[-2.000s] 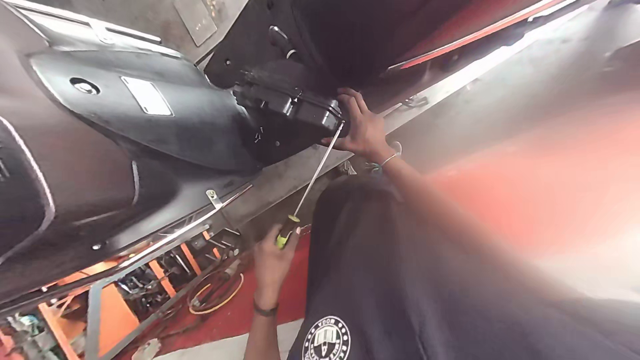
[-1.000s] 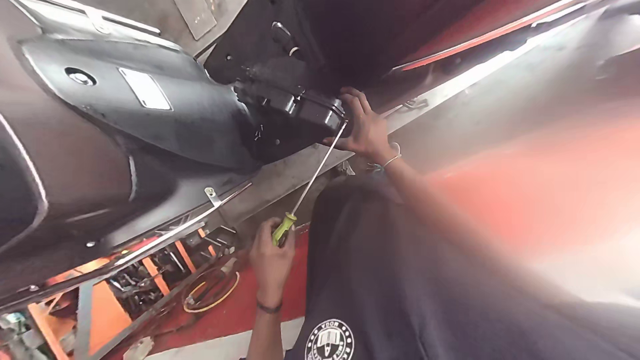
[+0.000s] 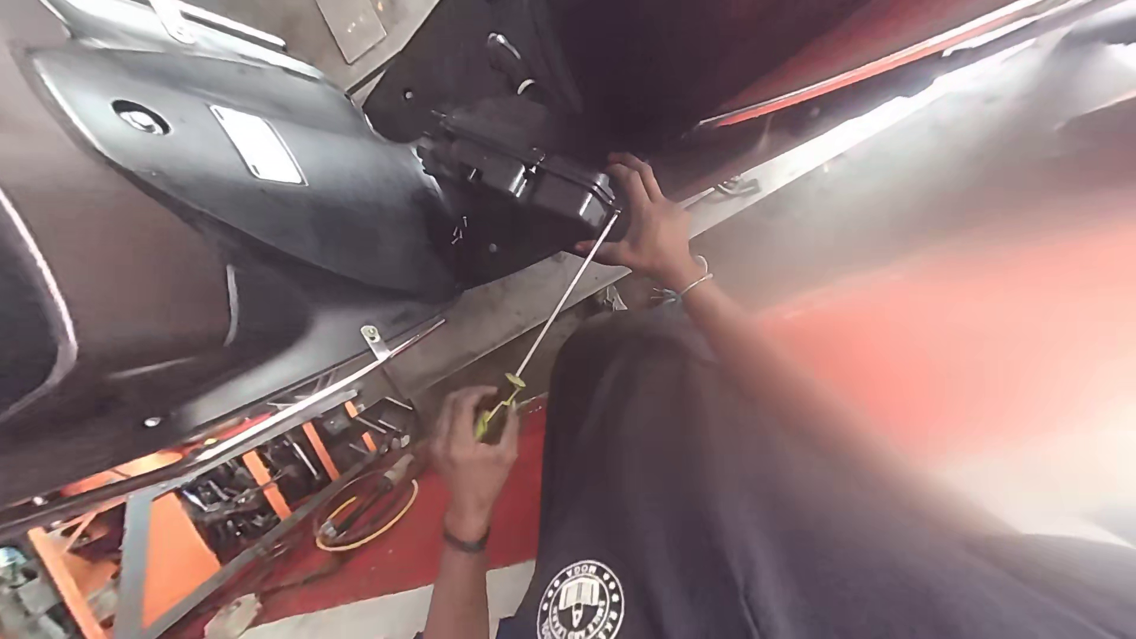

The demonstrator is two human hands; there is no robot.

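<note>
My left hand holds the yellow-green handle of a long screwdriver, with its fingers around the handle. The metal shank slants up to the right, and its tip meets the near right end of a black plastic housing. At that same end, my right hand grips the housing, fingers over the top and thumb below. The housing sits beside a dark vehicle body panel that bears a pale label. Whatever lies right under the tip is too small to tell.
A metal rail with a small bracket runs along the panel's lower edge. An orange and grey rack with metal parts stands at the lower left, near a yellow hose on the red floor. A red-edged dark panel lies at the upper right.
The fingers of my left hand have shifted and loosened somewhat around the screwdriver handle. My right hand stays on the housing, and the tip remains at its end.
</note>
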